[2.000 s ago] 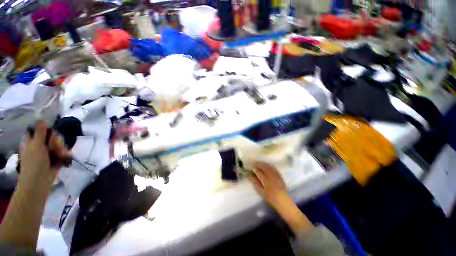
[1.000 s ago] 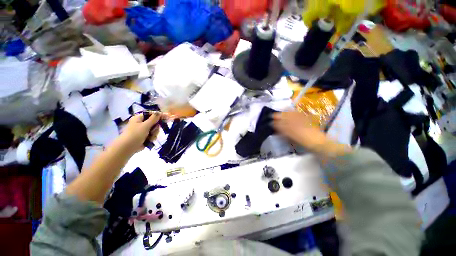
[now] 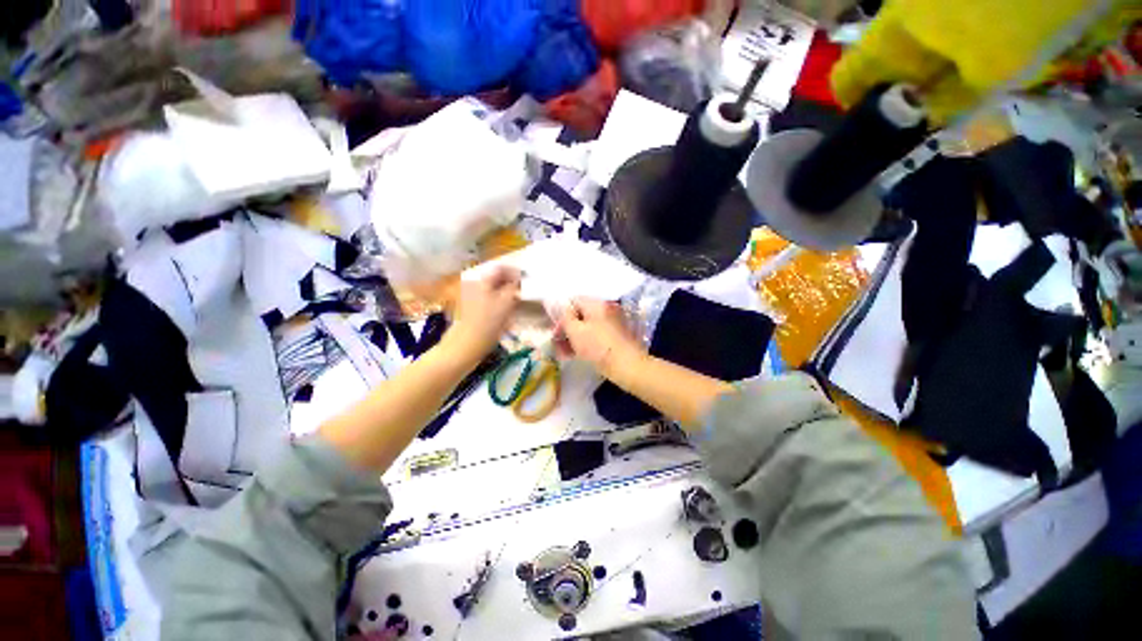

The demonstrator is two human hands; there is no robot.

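My left hand (image 3: 486,311) and my right hand (image 3: 594,333) are close together beyond the machine head. Their fingertips pinch the near edge of a white piece (image 3: 570,266), paper or fabric; I cannot tell which. Scissors with green and orange handles (image 3: 536,387) lie just below my hands, their blades partly hidden. A black fabric piece (image 3: 709,336) lies right of my right hand. Dark narrow strips (image 3: 438,407) lie under my left forearm.
The white sewing machine head (image 3: 651,532) is nearest me. Two black thread cones (image 3: 704,169) stand behind, to the right. A white bundle (image 3: 448,188) is beyond my left hand. Pale and black fabric (image 3: 219,301) is heaped left; black and white panels (image 3: 971,363) lie right.
My left hand has moved right, away from the dark strips. My right hand has left the black fabric and moved left. Both now meet at the white piece.
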